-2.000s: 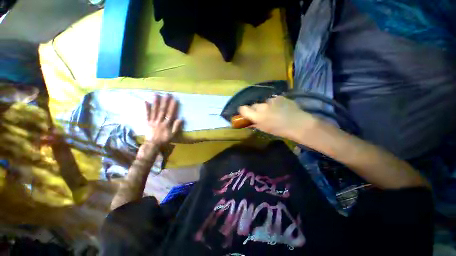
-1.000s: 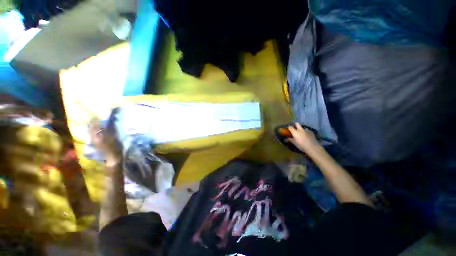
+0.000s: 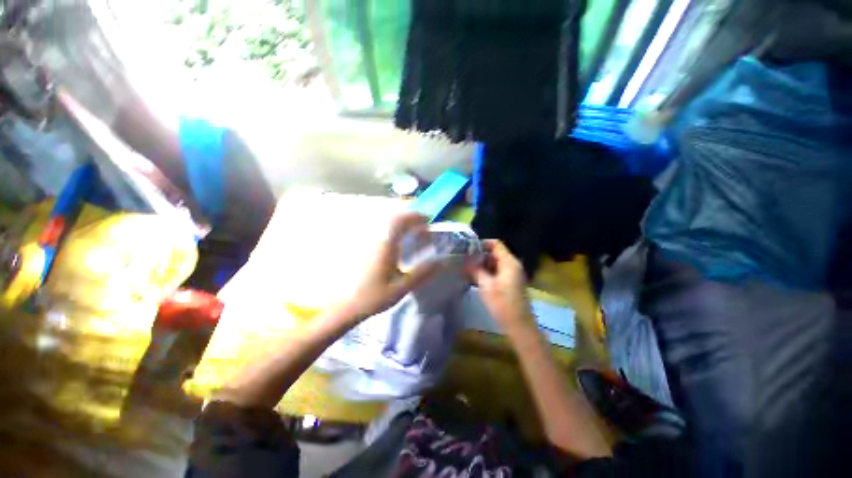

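Observation:
The light blue shirt (image 3: 411, 327) hangs from my hands over the yellow-covered ironing table, with a pale flat strip of it lying to the right on the sleeve board. My left hand (image 3: 397, 266) holds its raised upper part. My right hand (image 3: 497, 275) grips the right end of that raised part with bent fingers. Both hands are blurred, and the cloth partly hides the fingertips. The iron (image 3: 607, 387) stands at the lower right, beside my right forearm, with no hand on it.
A black pleated garment (image 3: 490, 70) hangs at the top, above a black garment pile (image 3: 560, 196). A blue board (image 3: 441, 194) and a small round pale object (image 3: 404, 182) are at the table's far edge. A blue plastic bag (image 3: 747, 177) lies over a grey bundle (image 3: 738, 355) at right. A bright window is ahead.
My right hand has let go of the iron and moved to the shirt. My left hand has lifted part of the shirt. The view has tilted up towards the window.

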